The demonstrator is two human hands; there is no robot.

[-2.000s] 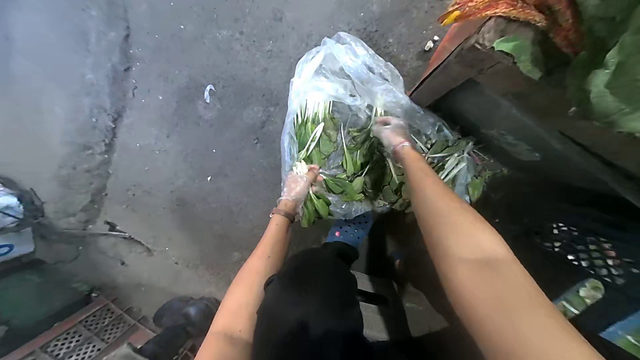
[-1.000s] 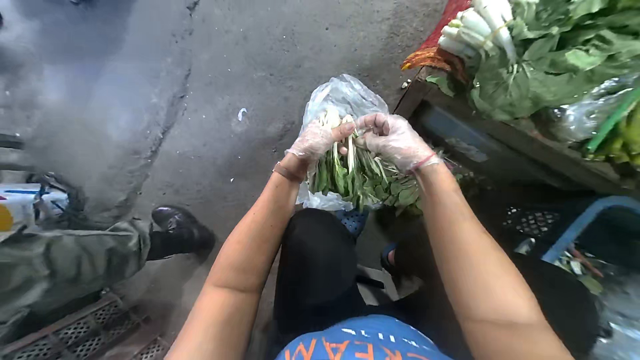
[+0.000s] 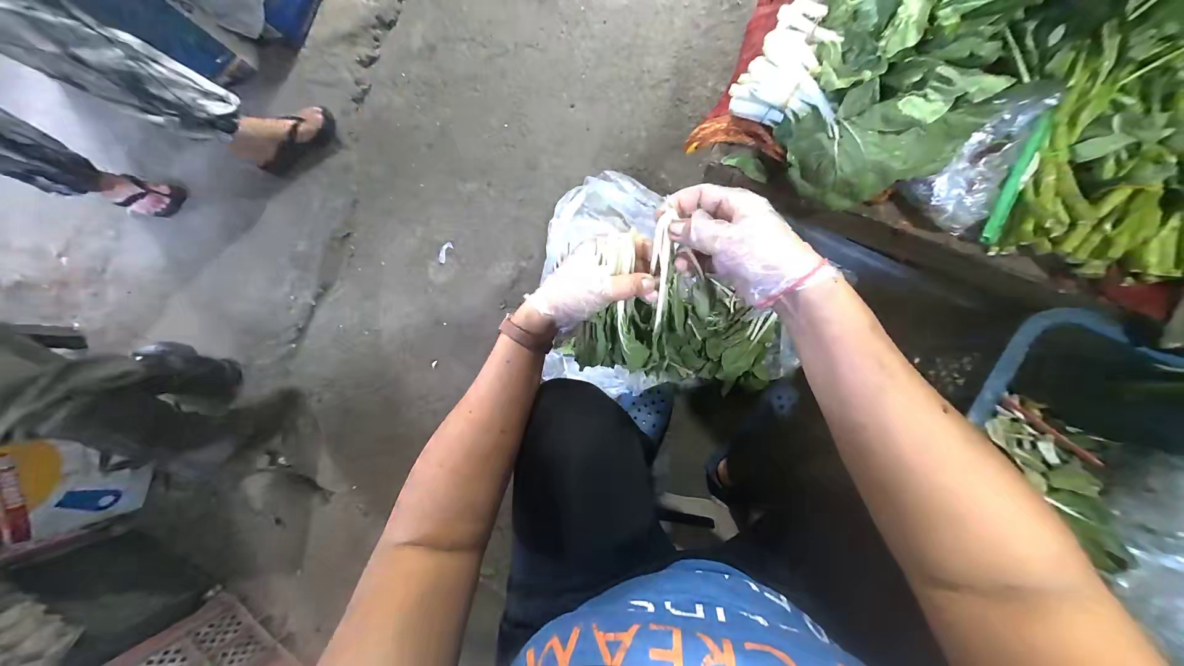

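My left hand, in a thin clear plastic glove, grips a bunch of leafy greens by the pale stalks, leaves hanging toward my knees. My right hand, gloved too, pinches a few white stalks between thumb and fingers at the bunch's right side. Below and behind both hands a clear plastic bag is spread out. More green leaves lie at its right part; whether they belong to the held bunch cannot be told.
A stand at the upper right bears large leafy vegetables and white-stalked bundles. A blue-rimmed container with leaf scraps is at my right. People's sandalled feet and a dark shoe are at left, above a plastic crate.
Two seconds ago my hands were apart over the greens on the bag; now they are together at the bunch's stalks. Sandalled feet have come into view at the upper left.
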